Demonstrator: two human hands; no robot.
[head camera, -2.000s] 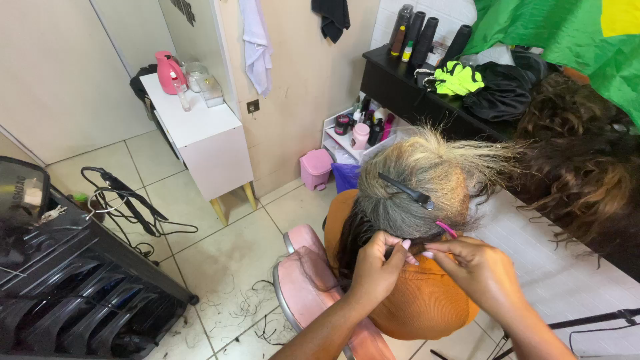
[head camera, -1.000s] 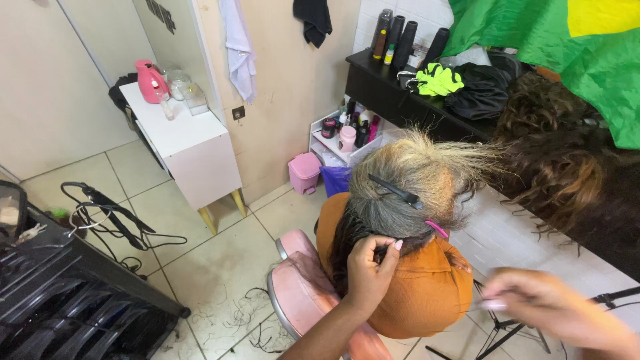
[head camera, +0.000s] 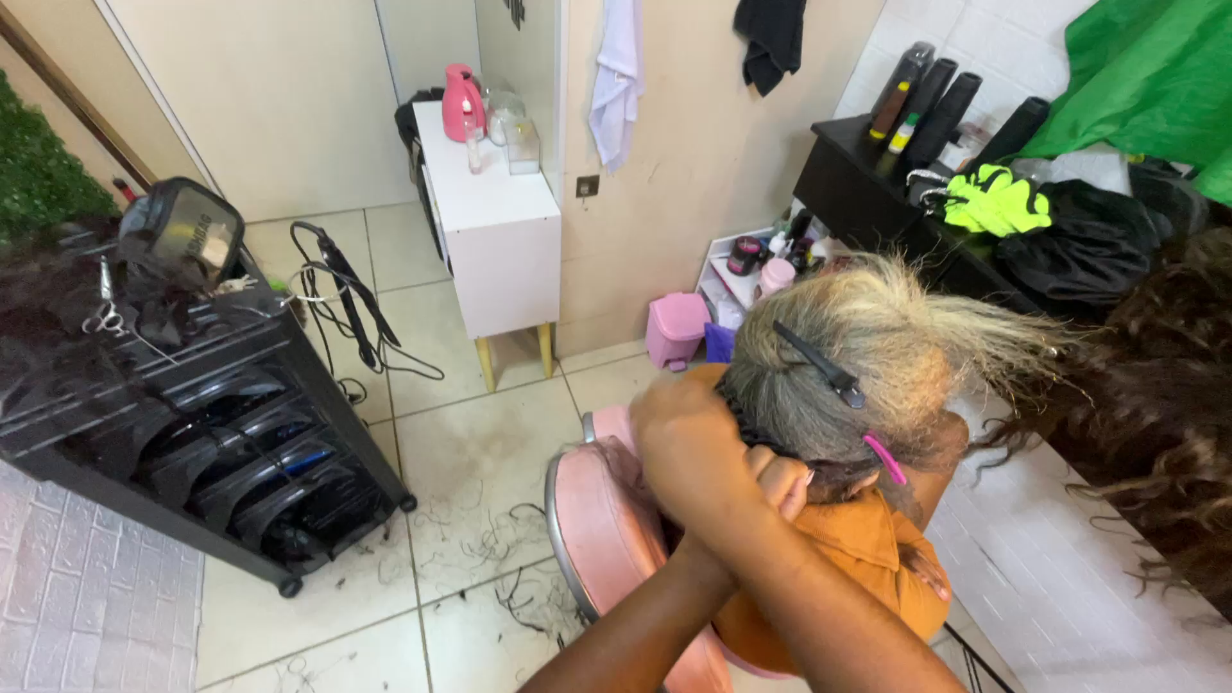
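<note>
A seated person's head of gray and blond hair (head camera: 837, 337) has a black sectioning clip (head camera: 818, 364) on it and a pink hair clip (head camera: 884, 458) low on the side. Dark braided hair (head camera: 746, 409) runs along the back of the head. My left hand (head camera: 782, 481) is at the lower back of the head, its fingers closed on dark hair. Crossed over my left wrist, my right hand (head camera: 681, 438) is blurred beside the braided hair; whether it holds a strand cannot be told. The person wears an orange garment (head camera: 847, 539).
A pink salon chair (head camera: 606, 529) stands under my arms. On the left, a black trolley (head camera: 318, 414) bears scissors (head camera: 106, 313) and dark hair. A white cabinet (head camera: 505, 260) and pink bin (head camera: 677, 327) stand beyond. Long wavy hair (head camera: 1155, 395) lies at the right. Loose strands litter the tiles.
My right hand has moved from the right of the person across my left arm to the left side of the head. My left hand stays at the back of the head. The view has shifted left.
</note>
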